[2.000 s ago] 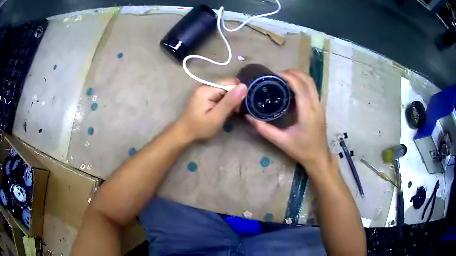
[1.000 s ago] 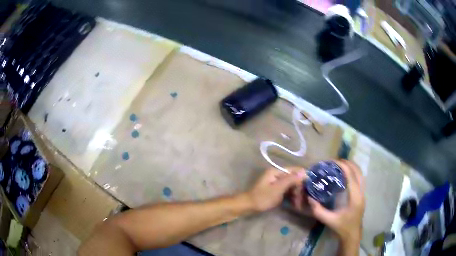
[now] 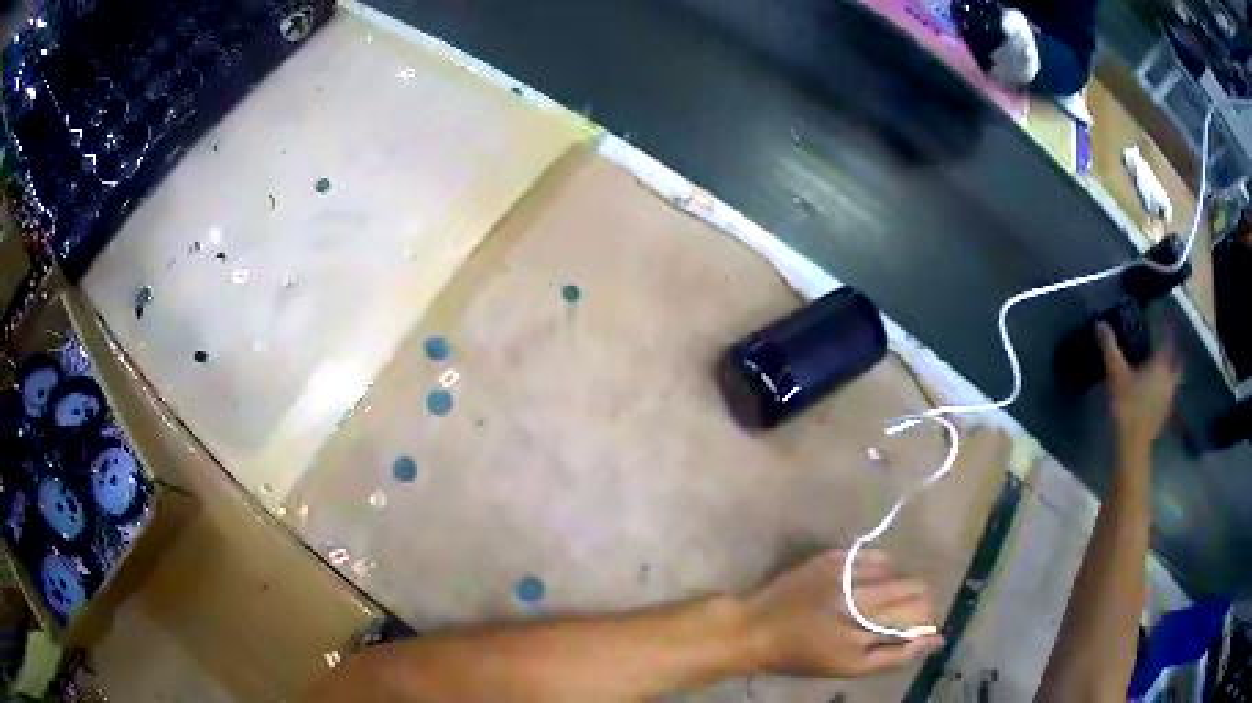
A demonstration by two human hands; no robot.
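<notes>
A matte black cylindrical housing [image 3: 807,357] lies on its side on the brown paper near the conveyor edge. My left hand [image 3: 844,615] is low over the paper, with the end of a white cable [image 3: 1013,343] at its fingertips; the cable loops over the fingers. The plug's tip is too small to make out. My right hand [image 3: 1142,387] is blurred over the conveyor, its fingers apart, beside a dark cylindrical unit [image 3: 1085,360]. Whether the fingertips touch that unit is unclear.
The dark green conveyor [image 3: 769,131] crosses behind the bench. A person's gloved hand [image 3: 1016,48] shows beyond it. A cardboard box [image 3: 151,529] with round black parts is at left, a black textured tray [image 3: 131,103] at upper left, and something blue [image 3: 1184,652] at lower right.
The view has swung right. My right hand has moved from the unit's former place beside my left hand to the conveyor. My left hand no longer touches the unit; the cable end is free of it.
</notes>
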